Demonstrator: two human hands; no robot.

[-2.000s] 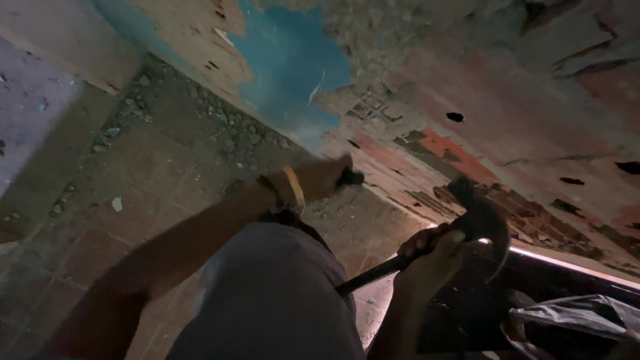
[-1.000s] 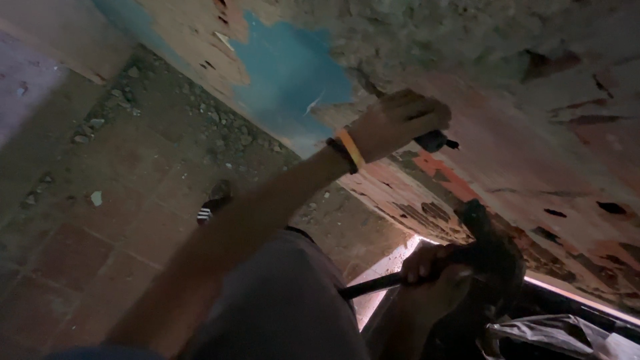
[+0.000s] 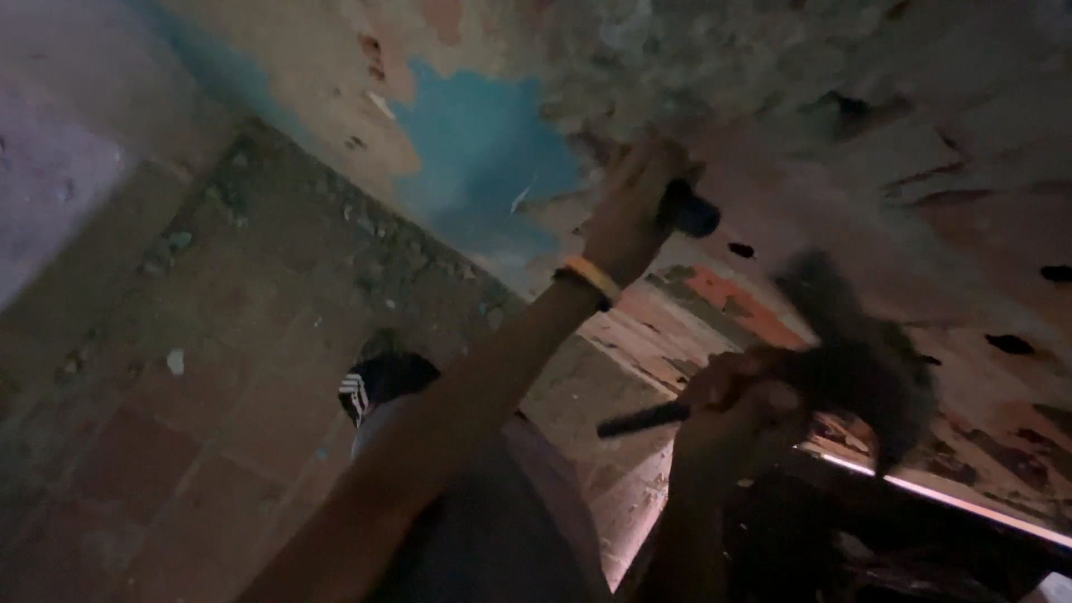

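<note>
My left hand [image 3: 638,197], with a band on its wrist, is closed around a dark, short tool, perhaps a chisel [image 3: 693,211], whose end points toward the lower right. That hand is close against the wall [image 3: 486,151], where plaster is broken away beside a blue painted patch. Lower right, my right hand [image 3: 745,394] grips the dark handle of a claw hammer [image 3: 846,360]. Its blurred head is up by the wall, and the handle's end sticks out to the left. My left fingertips and the tool's working tip are hard to make out.
Rubble [image 3: 368,218] lies along the foot of the wall. Below is a tiled floor [image 3: 151,452] with scattered chips, and a dark shoe [image 3: 385,381] with white stripes stands on it. A dark object [image 3: 779,519] with a bright edge lies at the lower right.
My left hand has moved from low by the wall's foot up along the wall, still holding the dark tool. The right hand keeps the hammer. A shoe has come into sight.
</note>
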